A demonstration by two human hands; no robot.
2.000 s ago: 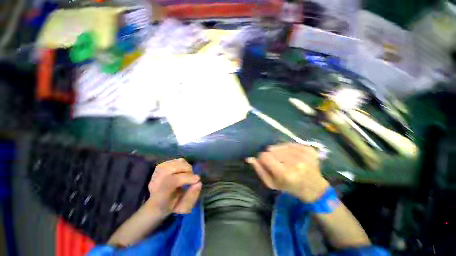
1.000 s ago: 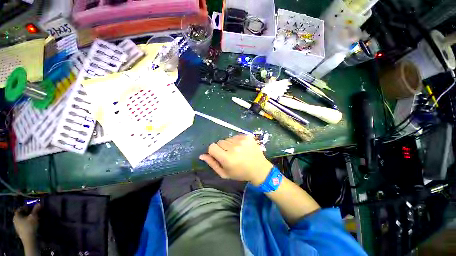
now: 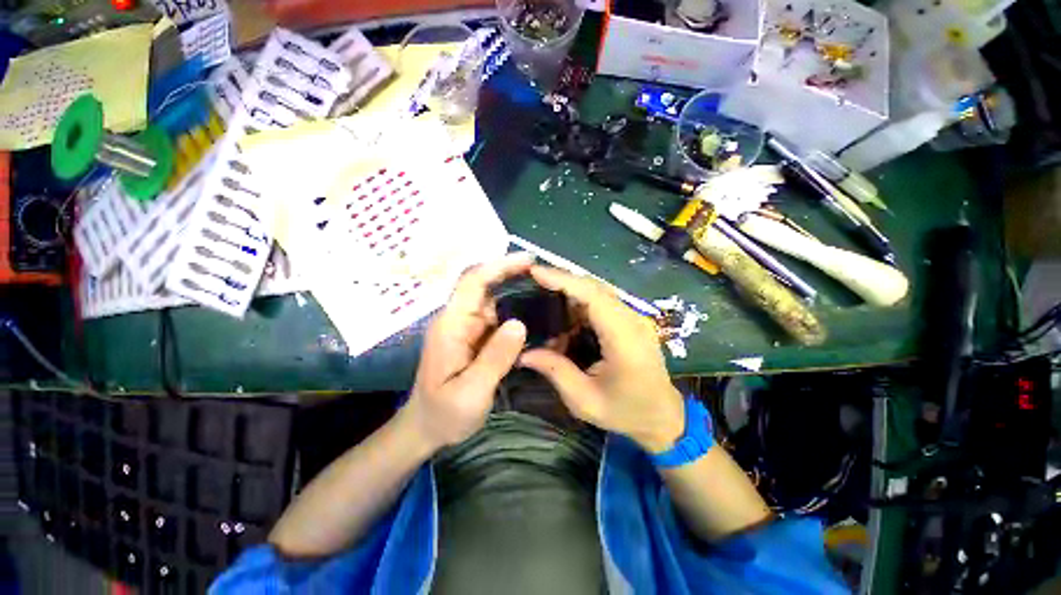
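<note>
A small black watch unit point(image 3: 533, 312) is held between both hands at the bench's front edge, above the lap. My left hand point(image 3: 465, 355) grips its left side with fingers and thumb. My right hand point(image 3: 611, 360) holds its right side, thumb below and fingers over the top. The fingers hide much of the unit. A white sheet with rows of red dots point(image 3: 390, 215) lies just behind the hands. A thin white stick point(image 3: 582, 270) lies behind the right hand.
Brown-handled brush point(image 3: 756, 279) and cream-handled tool point(image 3: 844, 262) lie at right. White boxes point(image 3: 681, 56) of small parts stand behind. Strip sheets point(image 3: 227, 238) and a green-flanged spool point(image 3: 116, 151) lie left. A black compartment tray point(image 3: 151, 477) is at lower left. A clear cup point(image 3: 716, 134) stands behind the tools.
My left hand has come from the tray at far lower left to the centre, and both hands now hold the black unit together. The view has shifted left.
</note>
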